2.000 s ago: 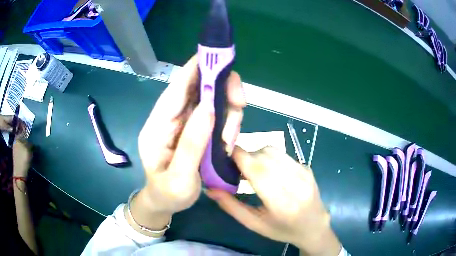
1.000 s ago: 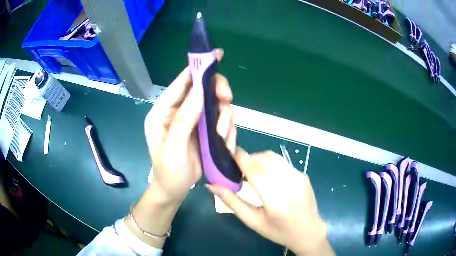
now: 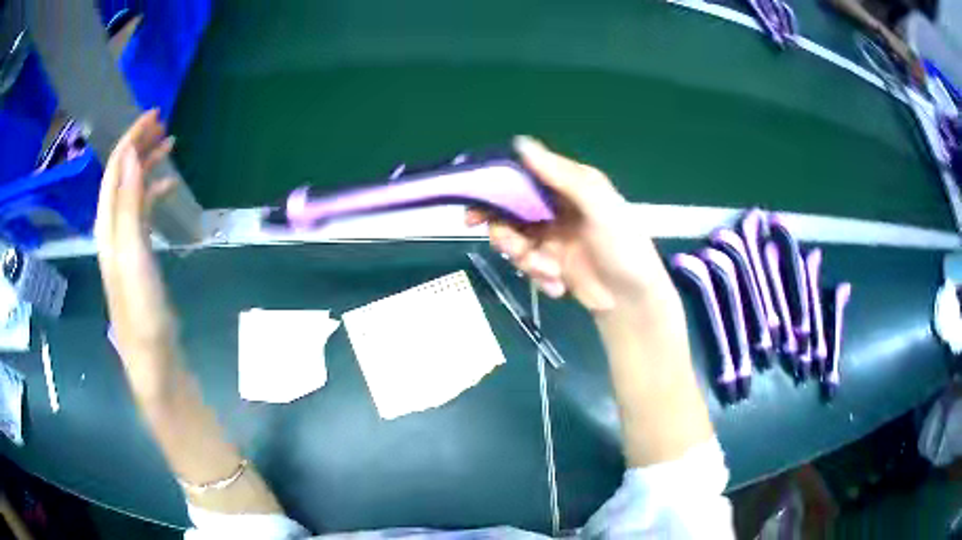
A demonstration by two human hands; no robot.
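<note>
My right hand [image 3: 575, 216] holds a black-and-pink pen housing [image 3: 422, 192] by its thick rounded end, in front of me over the pale rail. The housing lies roughly level, its dark tip pointing left, its black side up with small bumps on it. My left hand [image 3: 137, 206] is raised at the left, apart from the housing, with fingers extended and nothing in it; it is slightly blurred. Several more pen housings [image 3: 775, 295] lie side by side on the bench at the right.
Two white paper pieces [image 3: 424, 344] and a thin clear-grey strip [image 3: 515, 309] lie mid-bench. A blue bin [image 3: 53, 195] stands upper left behind a grey post [image 3: 90, 79]. A bottle [image 3: 34, 283] and thin white stick [image 3: 50, 371] are far left. A pale rail [image 3: 675, 222] borders the belt.
My left hand has let go of the housing and moved left. My right hand has raised the housing and turned it from upright to level, tip left. The view has shifted right.
</note>
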